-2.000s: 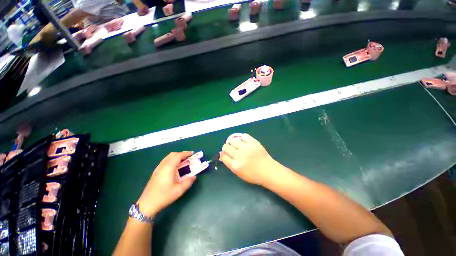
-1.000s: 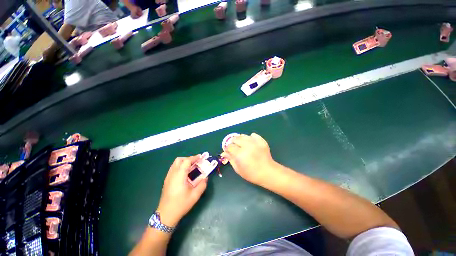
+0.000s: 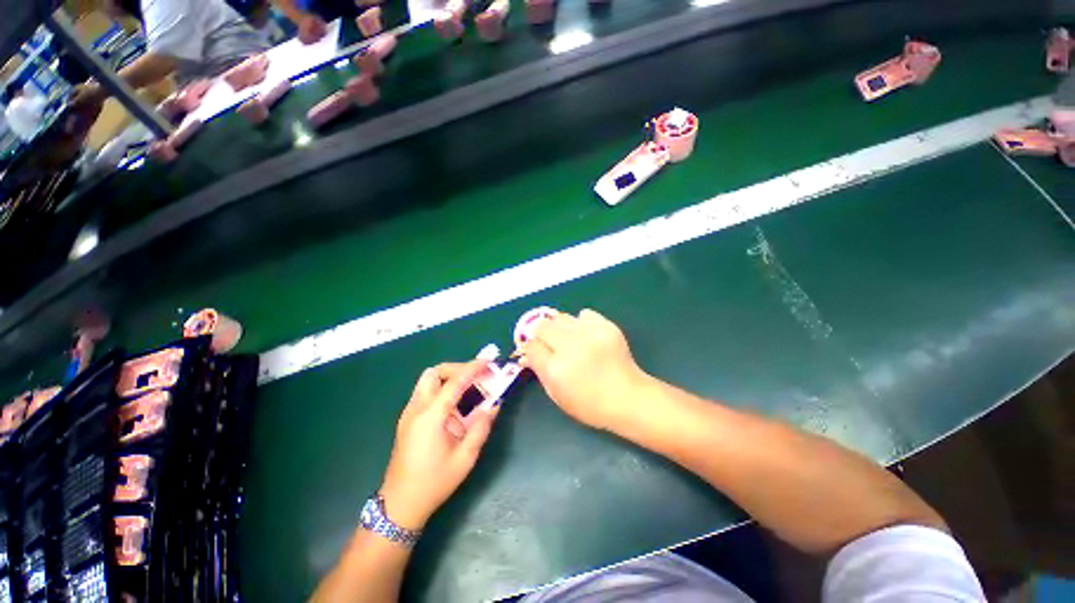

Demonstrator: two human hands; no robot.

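My left hand [image 3: 439, 438] holds a pale pink handle shell [image 3: 496, 379] by its sides, with its pronged end towards my right hand. My right hand [image 3: 586, 363] grips a round pink fan head [image 3: 534, 324], its white spoked ring partly showing past the fingers. The head and the pronged end meet or nearly meet between my fingertips. The joint and any wires there are mostly hidden by my fingers. Both hands are above the green bench.
Joined heads and handles lie on the green belt [image 3: 389, 252] beyond the white strip [image 3: 613, 252], one nearby [image 3: 633, 173]. Black blister trays [image 3: 200, 471] with pink shells stand at left; a fan head [image 3: 213, 331] is behind them. People are across the line.
The handle shell has moved right and up to the fan head, closing the gap where wires showed. The joined pieces on the belt have shifted right; the fan head behind the trays shows more.
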